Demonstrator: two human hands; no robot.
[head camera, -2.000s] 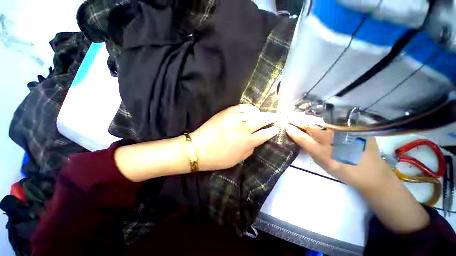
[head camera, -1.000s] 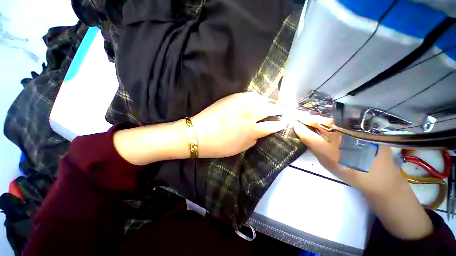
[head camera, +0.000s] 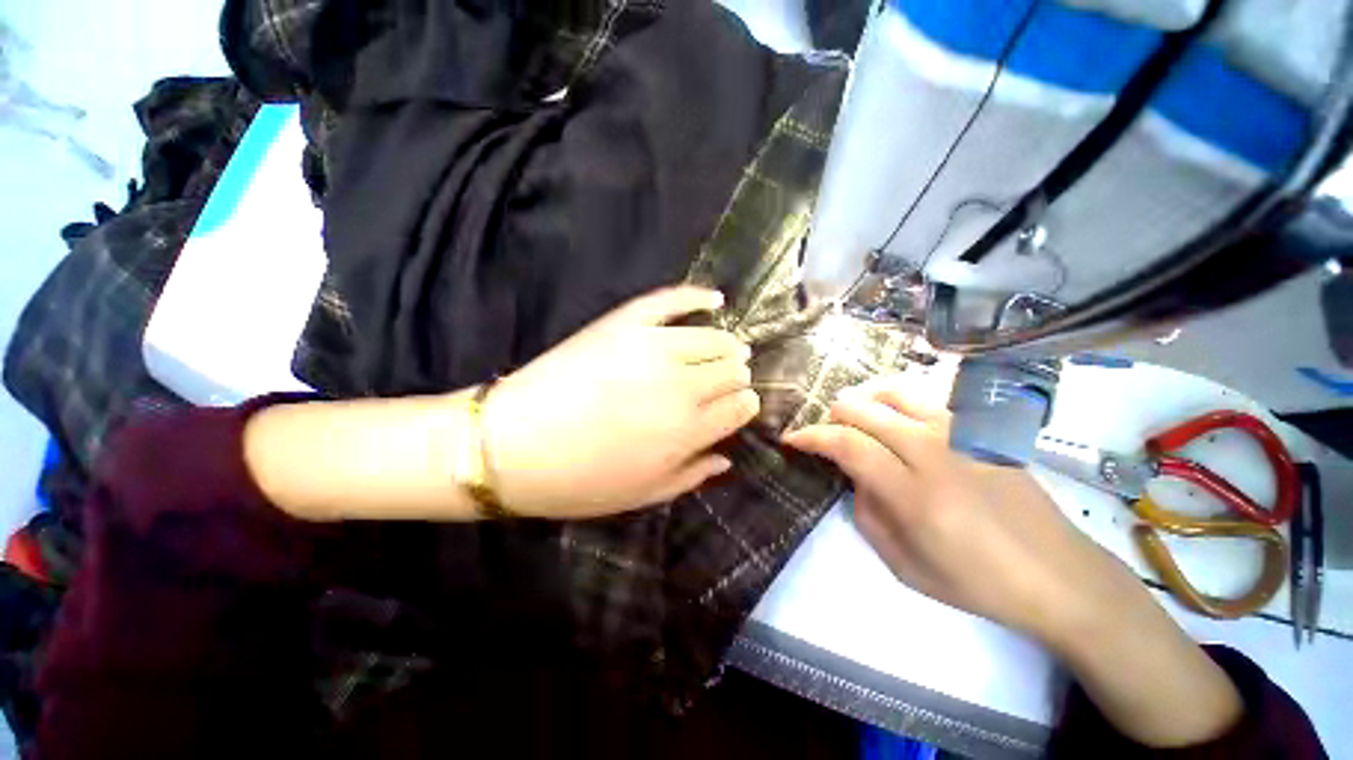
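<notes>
A plaid garment (head camera: 742, 512) with plain dark lining (head camera: 445, 223) lies over the table, its plaid band running to the lit needle area (head camera: 876, 305) of the white and blue sewing machine (head camera: 920, 134). My left hand (head camera: 623, 401) grips a gathered fold of the plaid cloth just left of the needle. My right hand (head camera: 950, 520) rests with its fingertips on the plaid edge, in front of the needle; whether it pinches the cloth is unclear. A bluish translucent block (head camera: 1002, 411) hangs above my right hand. Glare hides the stitching point.
Scissors with red and orange-yellow handles (head camera: 1217, 483) lie at the right, beside a slim black tool (head camera: 1306, 557). A ruler-marked table edge (head camera: 890, 710) runs along the front. More plaid cloth (head camera: 112, 319) is heaped at the left, with a red item (head camera: 25, 555) near it.
My left hand has moved left and bunched the plaid band. My right hand has shifted left and down, away from the needle. The hands are now apart, and the scissors show more fully.
</notes>
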